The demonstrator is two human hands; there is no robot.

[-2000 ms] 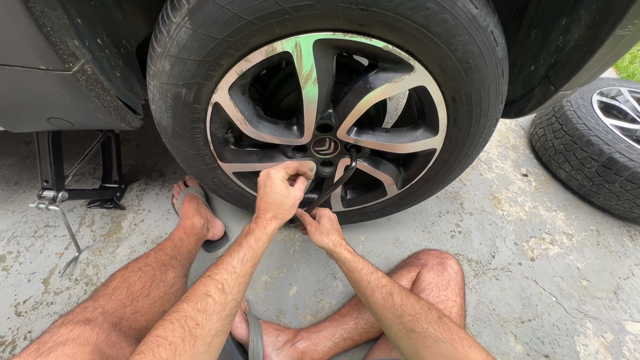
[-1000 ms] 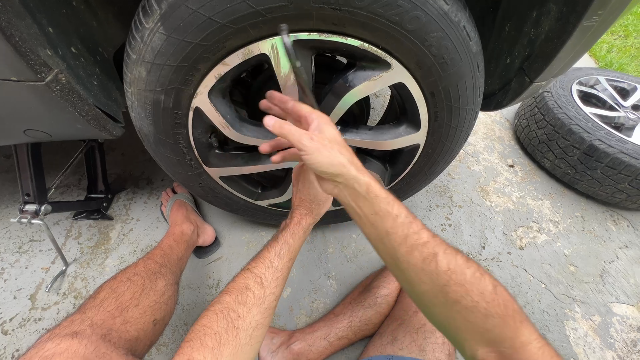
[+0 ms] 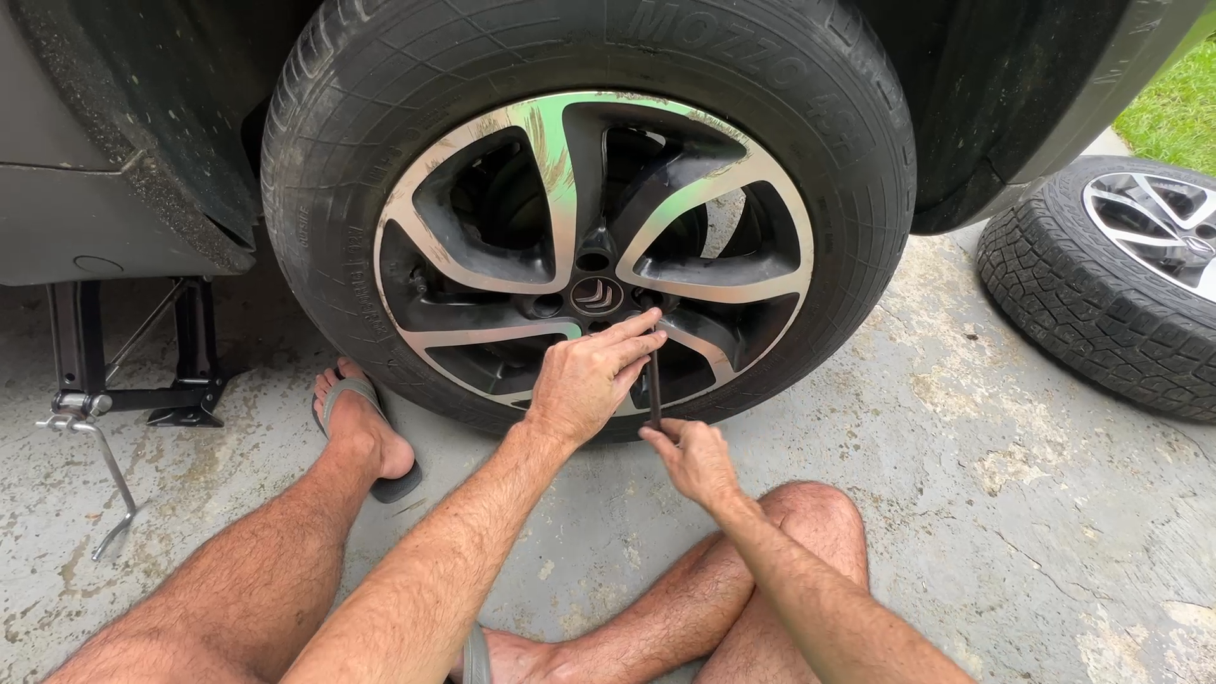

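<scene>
An alloy wheel point(image 3: 560, 195) with a black tire point(image 3: 361, 247) is on the car, its rim scuffed along the top. A dark lug wrench point(image 3: 655, 380) hangs down from the lug hole right of the center cap point(image 3: 597, 296). My right hand point(image 3: 695, 458) grips the wrench's lower end between thumb and fingers. Close to its upper end is my left hand point(image 3: 591, 373), fingers extended over the hub area and touching or almost touching the wrench; whether it grips is partly hidden.
A scissor jack point(image 3: 142, 399) with a metal crank handle point(image 3: 119, 484) stands under the car sill at left. Another wheel with a chunky tire point(image 3: 1092, 285) lies on the concrete floor point(image 3: 959, 532) at right. A sandaled foot point(image 3: 366, 427) rests beside the mounted tire.
The wrench, pointing up above the hub a second ago, now points down. My right hand has moved down from in front of the spokes to the wrench's lower end.
</scene>
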